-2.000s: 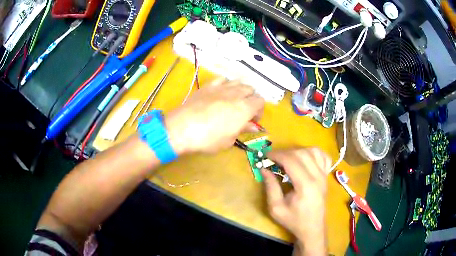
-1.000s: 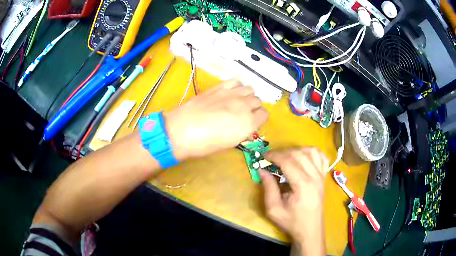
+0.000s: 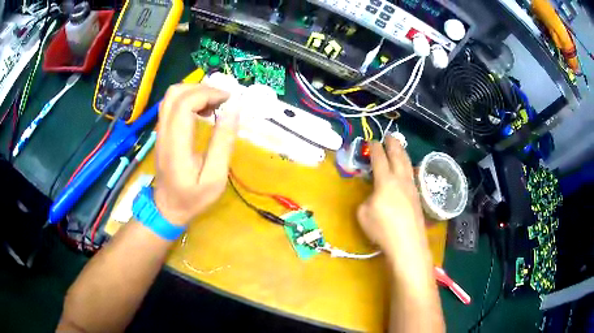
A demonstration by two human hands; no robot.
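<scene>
A small green circuit board [image 3: 303,234] lies on the yellow mat [image 3: 260,273]. A red clip [image 3: 286,202] and a black clip [image 3: 272,217] are at its upper edge, and a white cable [image 3: 355,254] runs from its right side under my right forearm. My left hand [image 3: 193,153], with a blue wrist strap, is raised over the left end of the white power strip [image 3: 286,130], thumb and fingers apart, nothing seen in it. My right hand [image 3: 394,201] has its fingertips at the wired module [image 3: 350,158], which shows a bright red part. Whether they grip anything is hidden.
A yellow multimeter [image 3: 133,58], a blue rod-shaped tool [image 3: 91,175] and a blue-white toothbrush [image 3: 45,117] are at left. A round clear tub [image 3: 443,185] and a red handle [image 3: 452,285] are at right. Green boards [image 3: 244,65] and a shelf with white leads stand behind.
Both hands have left the circuit board. My left hand has moved left and opened; my right hand has moved up to the module. The red and black clips now show at the board. The view has shifted.
</scene>
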